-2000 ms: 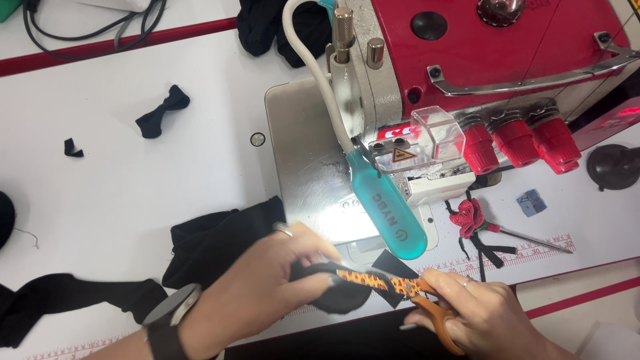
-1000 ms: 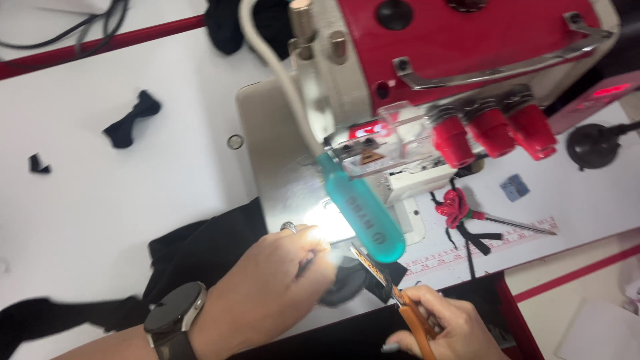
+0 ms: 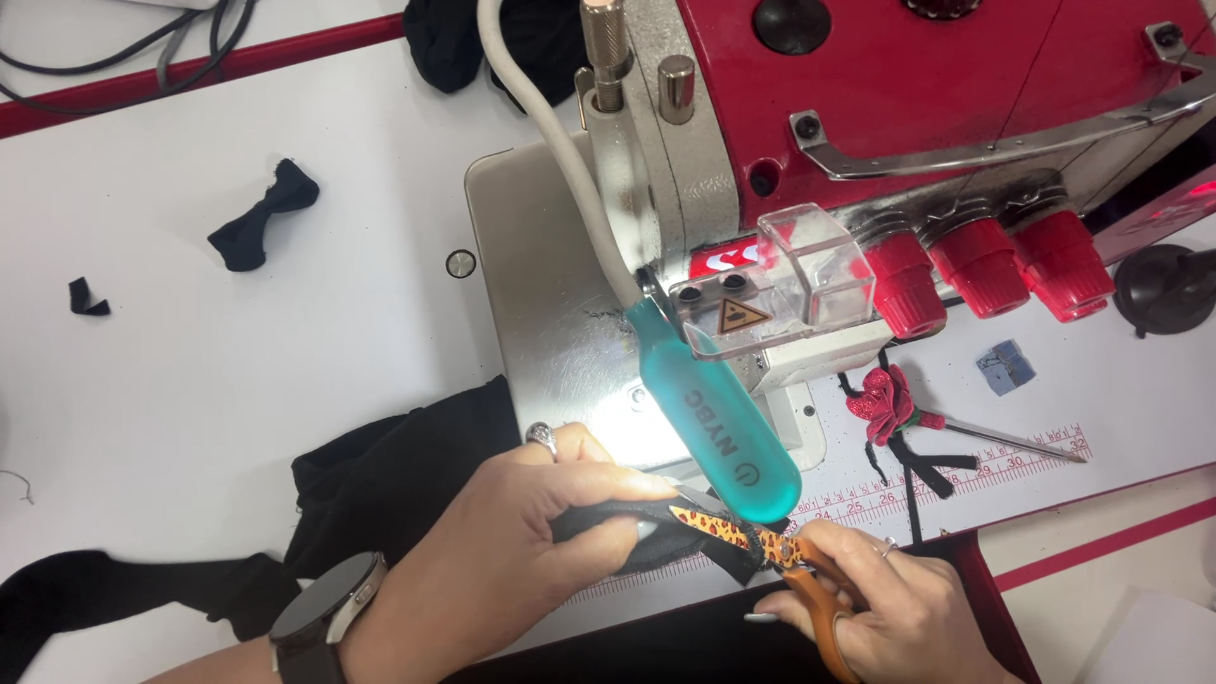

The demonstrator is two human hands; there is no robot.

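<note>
My left hand [image 3: 546,518], with a ring and a wristwatch, pinches the edge of a black fabric piece [image 3: 608,537] at the front of the sewing machine's bed. My right hand [image 3: 879,598] holds orange-handled scissors [image 3: 784,551] with leopard-patterned blades. The blades are parted, with black fabric between them near the pivot. More black cloth [image 3: 399,475] lies left of and behind my left hand. A teal lamp [image 3: 717,418] on a bendable neck hangs just above the scissors and lights the metal bed.
The red and white sewing machine [image 3: 912,85] fills the upper right. Black scraps [image 3: 266,214] lie on the white table [image 3: 361,351] at left. A red flower-topped metal tool [image 3: 883,404], a blue scrap [image 3: 1005,368] and a printed ruler strip [image 3: 959,480] are at right.
The right hand's scissors have come back to the fabric edge after being raised at a steeper angle one second ago. The left hand still holds the black fabric.
</note>
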